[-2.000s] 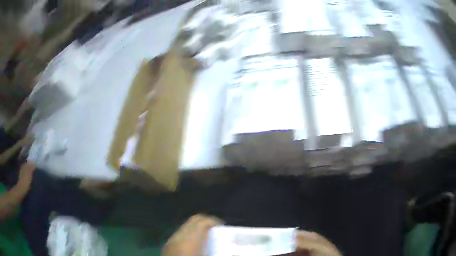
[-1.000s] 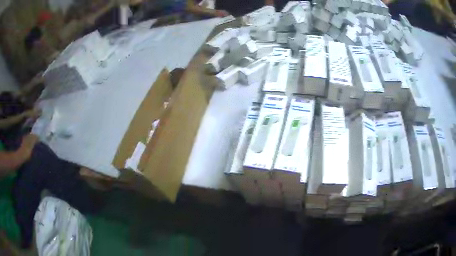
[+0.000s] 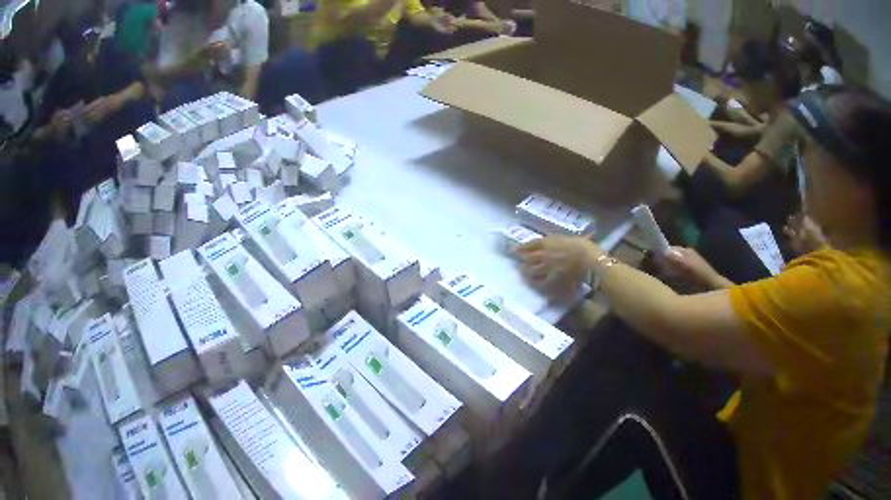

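Neither of my hands is in the picture. Nearest in front of me, long white retail boxes point(image 3: 464, 350) with blue lettering, a green mark and a grey product picture lie in stacked rows. One box point(image 3: 271, 441) shows a face of plain text. Another row of the same boxes point(image 3: 251, 293) lies behind them. Small white cartons point(image 3: 227, 181) are heaped loosely farther back, with a neat row of them at the back left.
A large open brown carton point(image 3: 576, 98) stands on the white table point(image 3: 410, 186). At the right, a person in a yellow top point(image 3: 806, 371) reaches over flat printed boxes point(image 3: 555, 213) at the table edge. Several other people sit behind the table.
The view has swung right, bringing in the large carton and the person in yellow; the narrow brown carton has left view. My hands, seen two seconds ago with a white box, are out of view.
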